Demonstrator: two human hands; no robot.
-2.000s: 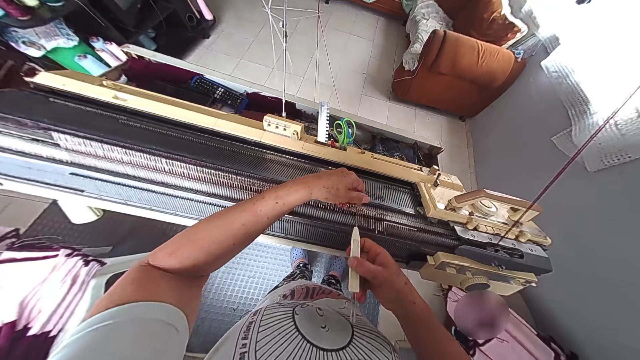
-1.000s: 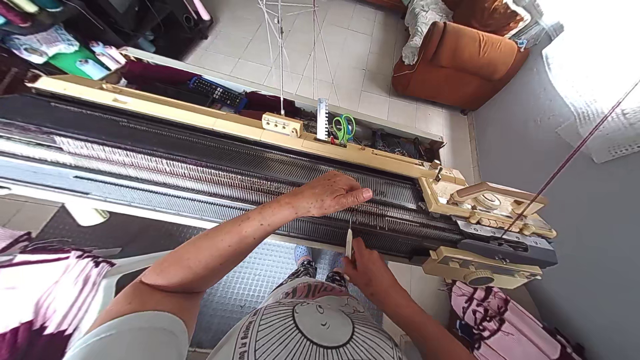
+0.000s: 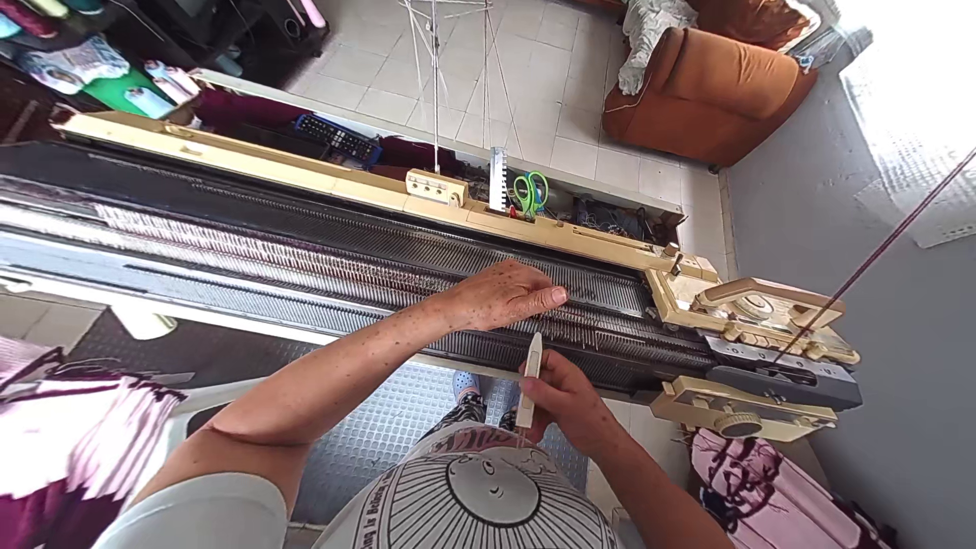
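Note:
A double-bed knitting machine point(image 3: 366, 191) runs across the view, with rows of metal needles point(image 3: 305, 263) along its middle. My left hand point(image 3: 507, 296) rests over the needle beds right of centre, palm down, thumb pointing right; whether its hidden fingers pinch anything cannot be told. Just below and to the right, my right hand point(image 3: 564, 396) grips a flat cream plastic transfer tool point(image 3: 530, 381), its pointed end up towards the beds. The carriage point(image 3: 751, 305) sits at the machine's right end, and a dark purple yarn point(image 3: 877, 252) rises from it to the upper right.
Green-handled scissors point(image 3: 531, 194) and a white toothed comb point(image 3: 498, 179) stand behind the rear bed, beside the cream yarn mast base point(image 3: 436, 187). An orange armchair point(image 3: 709, 91) is beyond. Pink and purple fabric hangs at lower left point(image 3: 91, 442) and lower right point(image 3: 770, 488). Yarn cones lie upper left.
Between one second ago and now, the tool in my right hand has tilted so more of its flat face shows. My left hand stays over the needle beds.

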